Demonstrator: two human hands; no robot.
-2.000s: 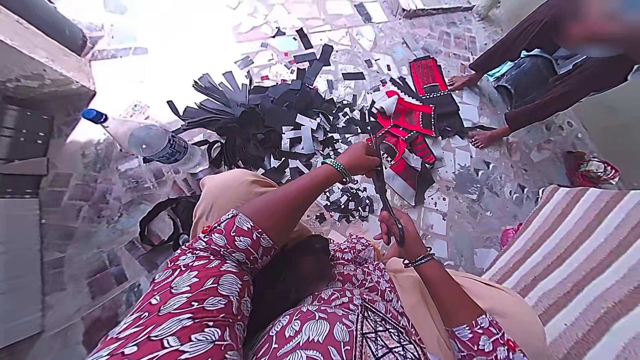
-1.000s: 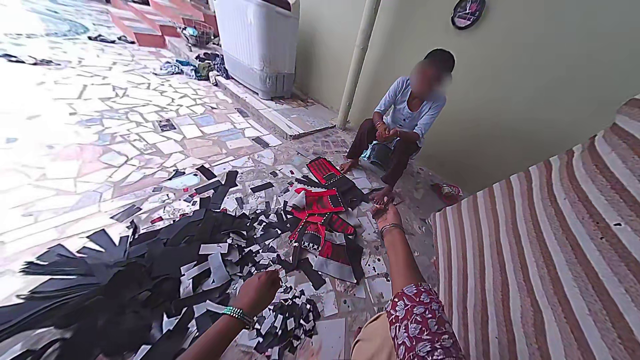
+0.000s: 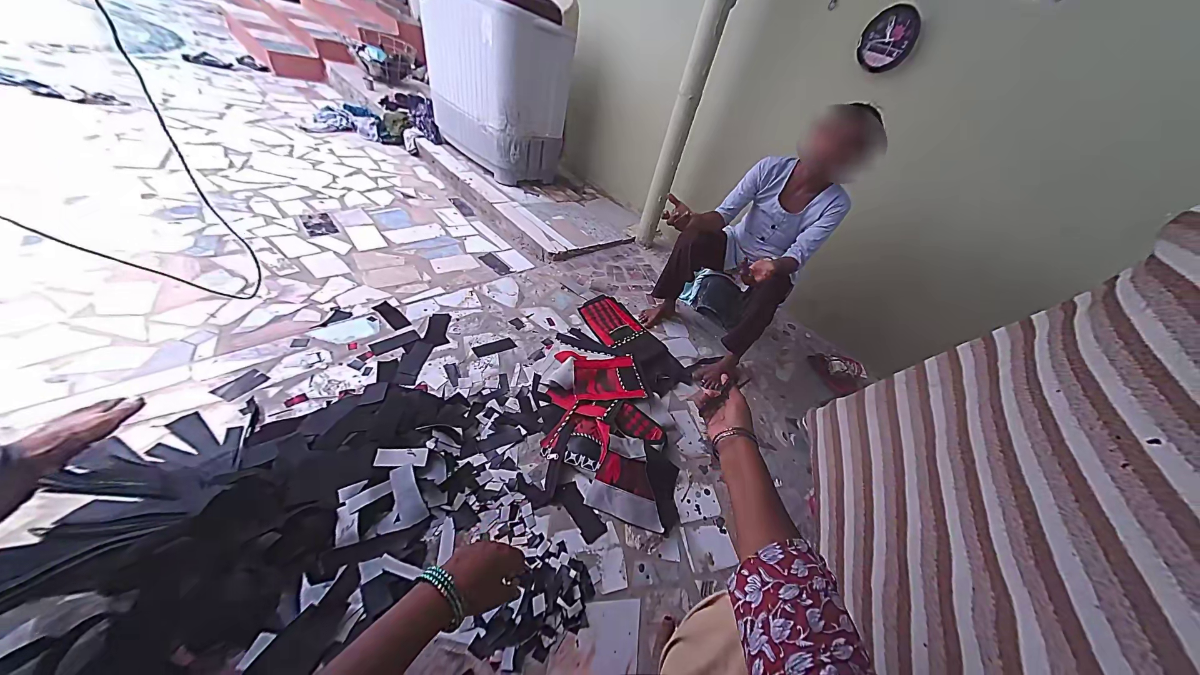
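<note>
My left hand (image 3: 483, 574), with a green beaded bracelet, hangs with curled fingers over a heap of small black and white fabric pieces (image 3: 553, 595); whether it holds a piece is unclear. My right hand (image 3: 727, 412) is stretched forward beside the red, black and grey patterned fabric pieces (image 3: 605, 377). Something dark and thin shows at its fingers, perhaps scissors, but its grip is too blurred to tell. Left of the patterned pieces spreads a large pile of black fabric strips (image 3: 309, 469), with white scraps (image 3: 408, 497) among them.
A person (image 3: 783, 216) sits by the wall, feet near the patterned pieces, a dark bucket (image 3: 714, 298) between the legs. Another person's hand (image 3: 80, 433) reaches in at left. A striped cloth-covered surface (image 3: 1012, 450) borders the right. A washing machine (image 3: 502, 84) and pipe (image 3: 684, 122) stand behind.
My hands were close together two seconds ago, the right on scissors; now they are apart. Another person's hand has appeared at left. The seated person's hands have parted. The view has swung up strongly.
</note>
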